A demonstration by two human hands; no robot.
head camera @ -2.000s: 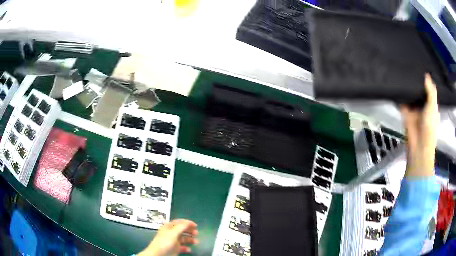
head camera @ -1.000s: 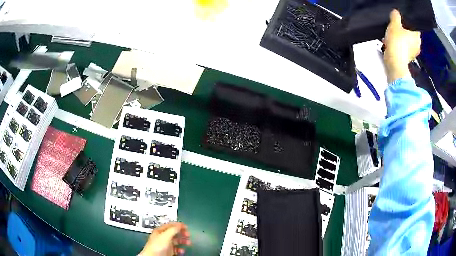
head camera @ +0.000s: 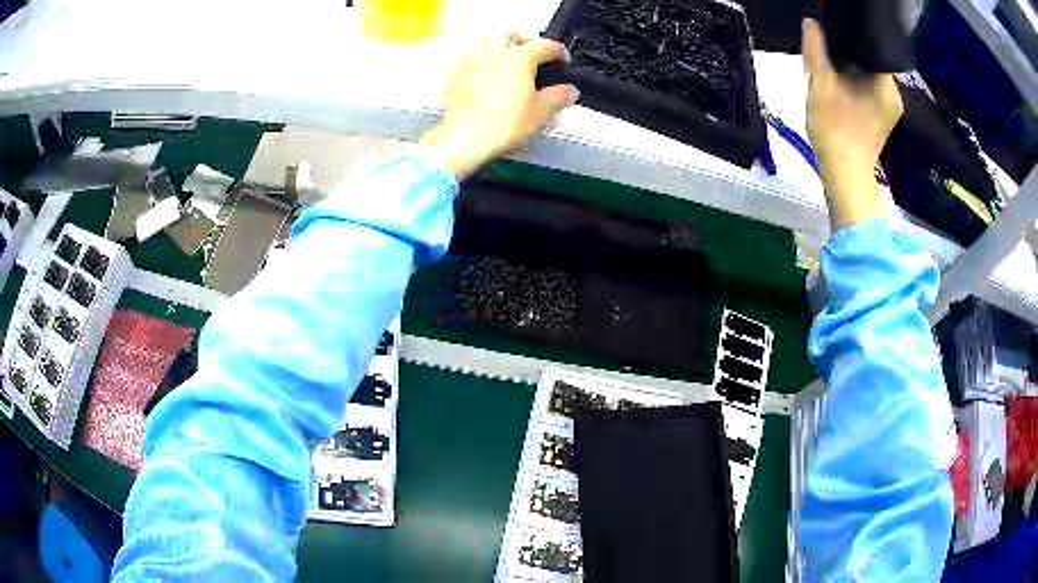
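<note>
A black tray (head camera: 683, 128) with a loose pile of thin black parts (head camera: 655, 46) sits on the raised white shelf at the top. My left hand (head camera: 509, 97) is at the tray's left rim, fingers slightly apart; whether it grips the rim is unclear. My right hand (head camera: 848, 114) holds a dark, blurred black tray (head camera: 871, 29) at the top right, partly cut off by the picture's edge.
The white shelf (head camera: 262, 51) runs above the green bench (head camera: 455, 456). On the bench are white blister trays (head camera: 68, 330), a pink bag (head camera: 131, 370), a black tray with small parts (head camera: 518, 296), a black panel (head camera: 655, 495) and metal plates (head camera: 245, 233). Blue-handled cutters (head camera: 788, 139) lie right of the parts tray.
My left hand has moved up from the bench to the parts tray's left side. My right hand with the held black tray has shifted left. The view has shifted slightly.
</note>
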